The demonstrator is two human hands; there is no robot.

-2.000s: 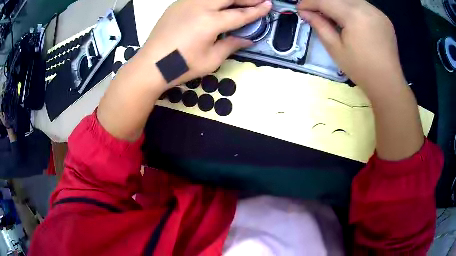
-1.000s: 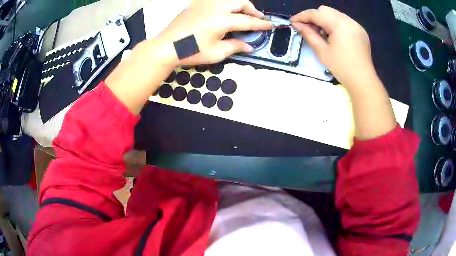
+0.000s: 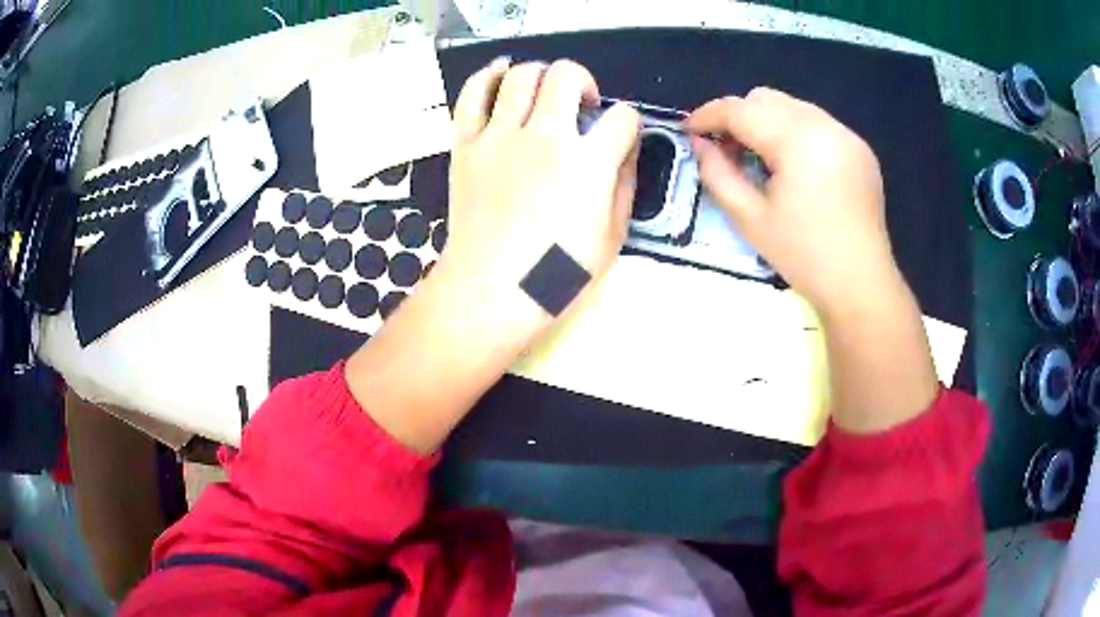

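Note:
A silver-grey speaker housing [image 3: 724,242] with a dark oval opening lies on the black work mat [image 3: 844,84]. My left hand [image 3: 540,181] lies over the housing's left part and covers it, fingers bent over its far edge. My right hand [image 3: 802,187] pinches at the housing's far edge with thumb and forefinger; what is between the fingertips is too small to tell. A black foam square [image 3: 555,280] is stuck on my left wrist. A pale yellow release liner [image 3: 700,350] with black round foam pads [image 3: 370,259] at its left lies in front of the housing.
Several round speaker drivers [image 3: 1006,195] stand at the right on green. A second housing [image 3: 251,141] lies at the left on a black sheet beside small dots. A white backing sheet [image 3: 380,103] lies behind the pads. Black units [image 3: 27,205] are at the far left.
The view has shifted, so the housing shows lower. My left hand has turned and moved over the housing, covering the driver seen there before. My right hand stays at the far edge.

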